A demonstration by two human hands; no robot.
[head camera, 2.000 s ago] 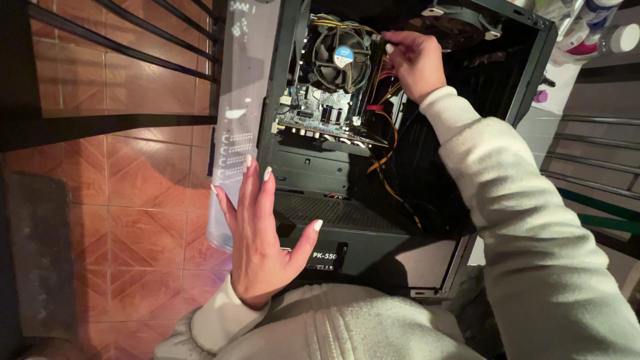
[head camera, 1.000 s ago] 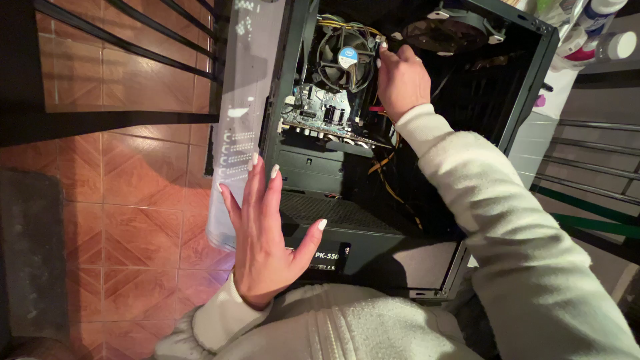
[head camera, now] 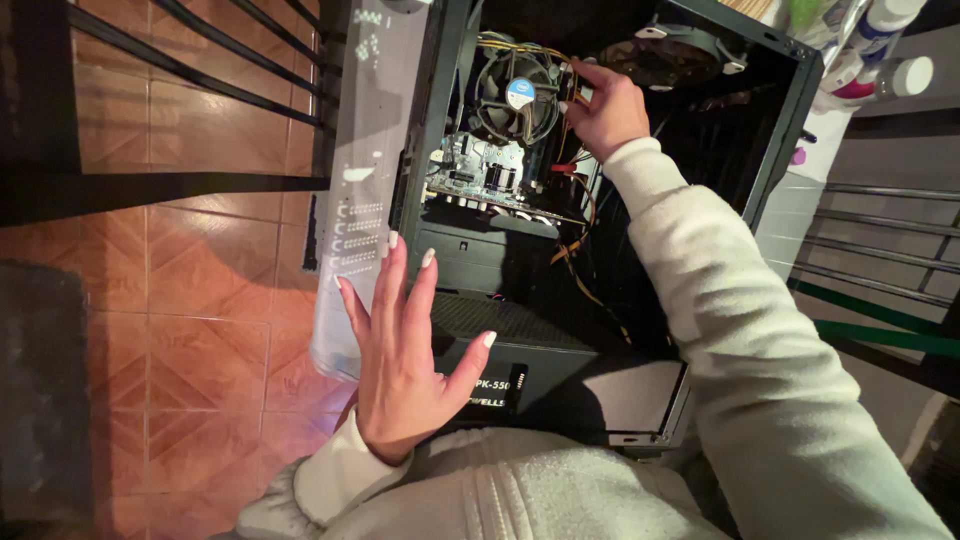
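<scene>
An open black computer case (head camera: pixel 780 142) lies before me. Inside, a round CPU cooler fan (head camera: pixel 517 94) with a blue Intel sticker sits on the motherboard (head camera: pixel 480 161). My right hand (head camera: pixel 609 109) is at the fan's right side, thumb and fingertips at the yellow and black cables (head camera: pixel 568 135); whether they pinch a cable cannot be told. My left hand (head camera: pixel 401 360) is spread with nothing in it, over the case's near left edge and a translucent plastic container (head camera: pixel 337 330). A dark power supply cover (head camera: pixel 487 409) bearing writing lies right of its thumb.
A second fan (head camera: pixel 660 56) is mounted at the case's far right. Capped bottles (head camera: pixel 904 79) stand on a white surface at the upper right. Black metal bars (head camera: pixel 202 64) cross the upper left above the tiled floor (head camera: pixel 202 360). More metal bars (head camera: pixel 885 255) run along the right.
My right hand has shifted slightly beside the CPU fan, and its fingers have changed position at the cables. My left hand stays spread in about the same place.
</scene>
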